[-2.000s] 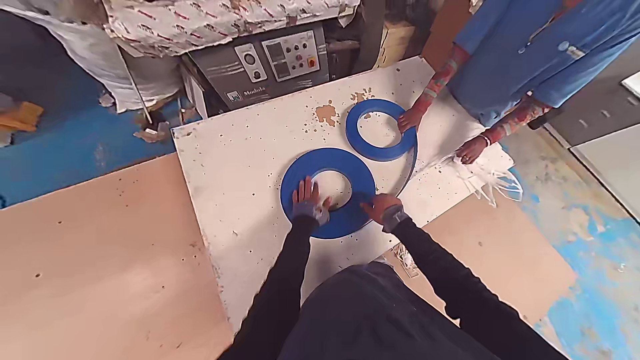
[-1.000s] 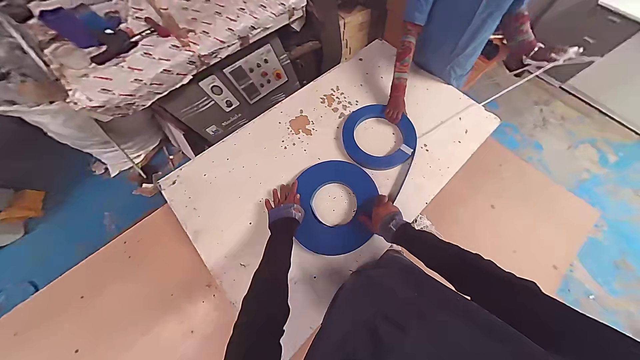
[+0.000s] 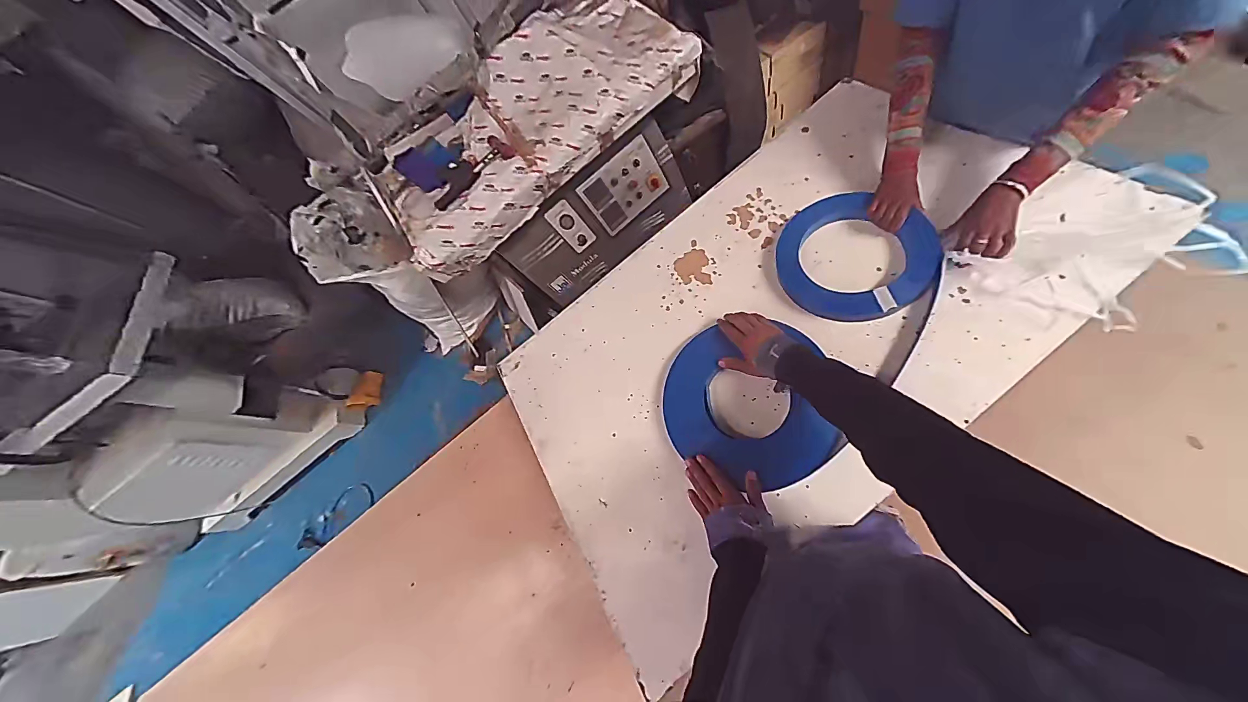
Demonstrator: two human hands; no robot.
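A wide coil of blue edge banding (image 3: 692, 395) lies flat on a white board (image 3: 624, 507). My right hand (image 3: 749, 341) rests with spread fingers on the top of its ring, at the far side. At the near edge of the same coil is my left hand (image 3: 721, 487), fingers apart and touching the rim. A second, narrower blue coil (image 3: 795, 258) lies farther back to the right, with a pale piece of tape on it. A strip (image 3: 916, 327) runs between the two coils. Another person's hand (image 3: 894, 200) presses on the second coil.
The co-worker's other hand (image 3: 985, 224) is on white plastic sheeting (image 3: 1053, 258) at the right. Behind the board stands a machine control panel (image 3: 624, 190) with a wrapped bundle (image 3: 585, 78) above it. Brown boards (image 3: 419, 575) lie beside the white one.
My right hand has moved from the right side of the coil to its far side. My left hand has moved to the near edge. The co-worker's other hand is back on the board. The view has turned.
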